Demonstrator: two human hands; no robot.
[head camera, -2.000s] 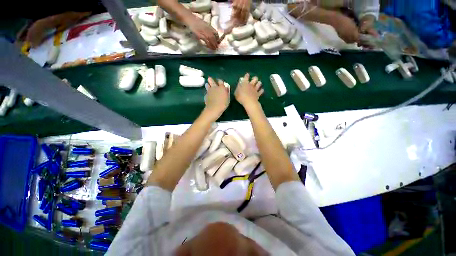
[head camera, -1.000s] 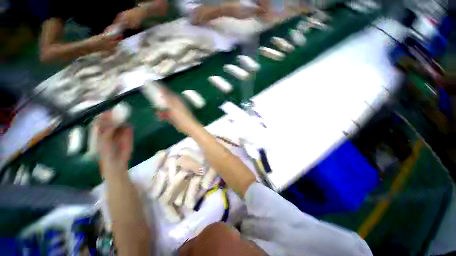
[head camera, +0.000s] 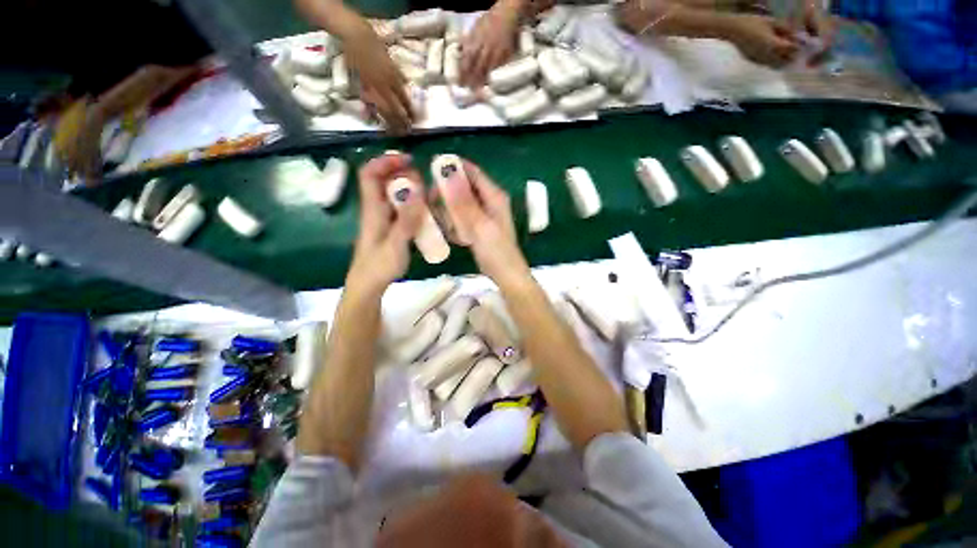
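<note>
My left hand (head camera: 385, 214) holds an off-white oblong plastic-cased unit (head camera: 432, 238) over the green conveyor belt (head camera: 289, 229). My right hand (head camera: 478, 214) holds another such unit (head camera: 447, 166) close beside it, with its dark-marked end up. The two hands are close together. A pile of the same units (head camera: 448, 361) lies on the near bench between my forearms. Pliers with yellow-and-black handles (head camera: 532, 432) lie at the near side of the pile, partly hidden by my clothing.
More units (head camera: 656, 182) lie spaced along the belt. A larger heap (head camera: 562, 66) and other people's hands (head camera: 487, 45) are beyond it. Blue cells (head camera: 171, 375), a blue bin (head camera: 43, 407) and a grey post (head camera: 139, 248) are at left. A cable (head camera: 814, 276) curves at right.
The blurred, turned view is level again. My hands, which were apart over the belt, have come together in front of me, each with a unit. Units on the belt have shifted in view.
</note>
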